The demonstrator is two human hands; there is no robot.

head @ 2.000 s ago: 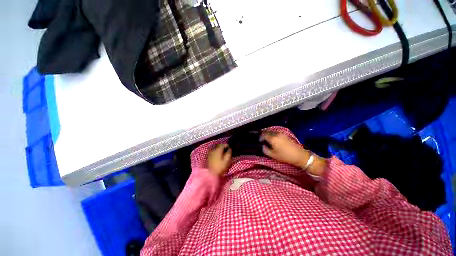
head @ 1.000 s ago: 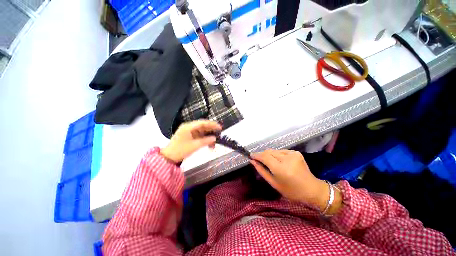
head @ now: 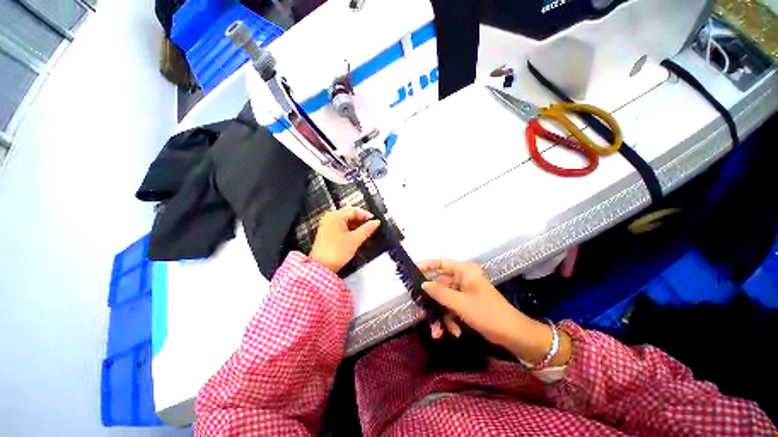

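Observation:
A narrow black strip with a fringed edge runs from near the needle area of the white sewing machine toward the table's front edge. My left hand pinches the strip's upper part just in front of the presser foot. My right hand holds its lower part at the table edge. The black garment lies bunched left of the machine head. Its plaid lining shows behind my left hand and is partly hidden by it. Whether the strip is under the foot is too small to tell.
Scissors with red and yellow-orange handles lie on the table right of the machine. Black bands cross the table there. The table's ruler-marked front edge runs before me. Blue crates stand at left, with more below the table.
Since a second ago, the strip has moved up to the machine's needle area and is held lengthwise. Two seconds ago both hands were down at the lap. The view has shifted toward the machine.

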